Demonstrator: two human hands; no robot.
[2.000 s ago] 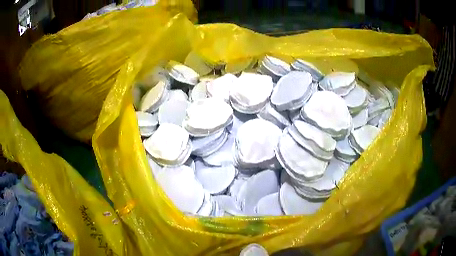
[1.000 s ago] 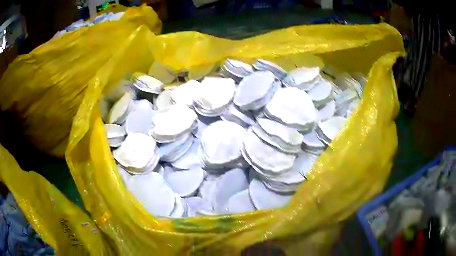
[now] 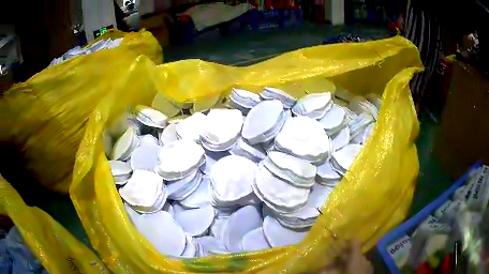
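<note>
Many flat white round sewn pieces (image 3: pixel 233 179) lie in loose stacks inside a wide-open yellow woven sack (image 3: pixel 370 176). Some stacks lean on one another and show rough edges. My right hand (image 3: pixel 348 261) is a dim, blurred shape at the bottom edge, right of centre, in front of the sack's near right side. It is cut off by the picture's edge, and its fingers and anything in them cannot be made out. My left hand is not in view.
A second full yellow sack (image 3: pixel 59 101) bulges behind left. Another sack flap (image 3: pixel 32 230) with pale blue parts is at lower left. A blue crate (image 3: pixel 413 222) with lettered white and red pieces is at lower right. A striped-clothed person (image 3: pixel 423 48) is behind right.
The sack first shifted left in the picture, then lower, as the view turned. The white piece at the bottom edge is gone from view. My blurred right hand now shows at the bottom right.
</note>
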